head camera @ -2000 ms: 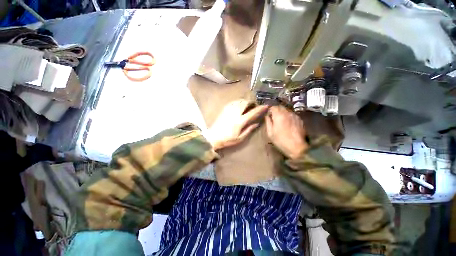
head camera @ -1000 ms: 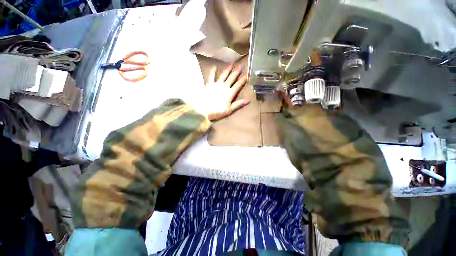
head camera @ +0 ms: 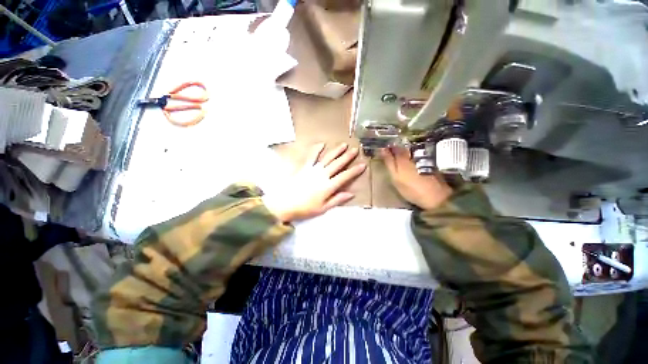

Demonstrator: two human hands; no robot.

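Note:
A brown panel lies on the white table under the sewing machine head, with a seam line running toward me near its front edge. My left hand lies flat on the panel, fingers spread, left of the seam. My right hand is beside the presser foot area, fingertips on the panel close to the needle; its far side is partly behind the tension knobs. Whether its fingers pinch the panel cannot be told.
Orange-handled scissors lie on the table at left. Bundled cut pieces are stacked on the grey side surface. A white nozzle-like object hangs over folded brown material. A dark switch box is at the right front.
Since one second ago, my left hand has moved nearer to me on the panel. My right hand, then mostly hidden by the machine, now shows beside the presser foot. The panel's front edge remains near the table front.

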